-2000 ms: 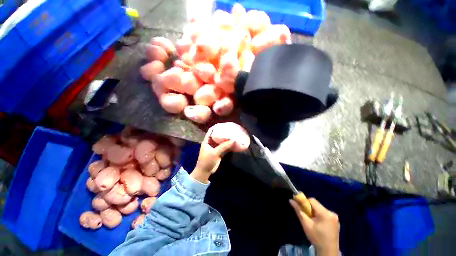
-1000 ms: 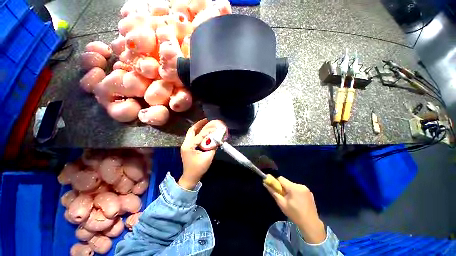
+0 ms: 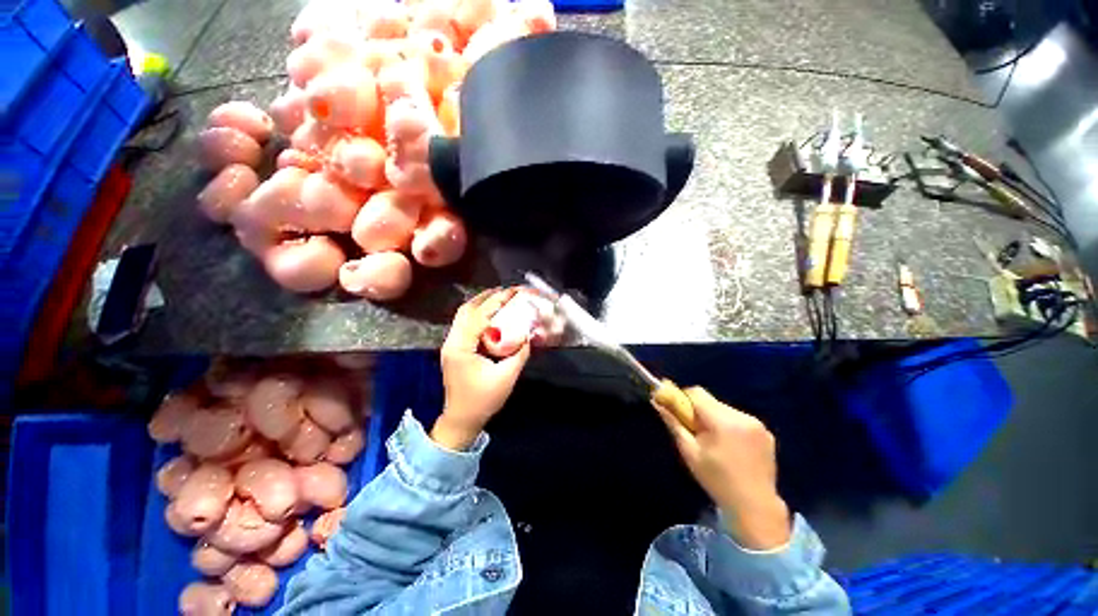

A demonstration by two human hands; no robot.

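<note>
My left hand [image 3: 478,371] holds a pink doll head [image 3: 512,325] at the bench's front edge, below the black drum. A red opening shows on the head's lower left side. My right hand [image 3: 727,454] grips the yellow wooden handle of a long-shafted tool [image 3: 608,342]. The tool's shaft points up and left, and its tip is at the upper right of the head. Whether the tip touches the head is hard to tell because that spot is bright and blurred.
A black drum [image 3: 562,114] stands behind the hands. A heap of heads [image 3: 349,163] lies left of it. More heads fill a blue bin [image 3: 157,548] below. Two yellow-handled irons [image 3: 831,247] rest at right, near cords. A dark flat rectangle [image 3: 124,292] lies at left.
The view has swung since the first frame. The head came nearer the bench edge and turned to show its red opening. Since the last frame, the tool's tip moved up and right across the head.
</note>
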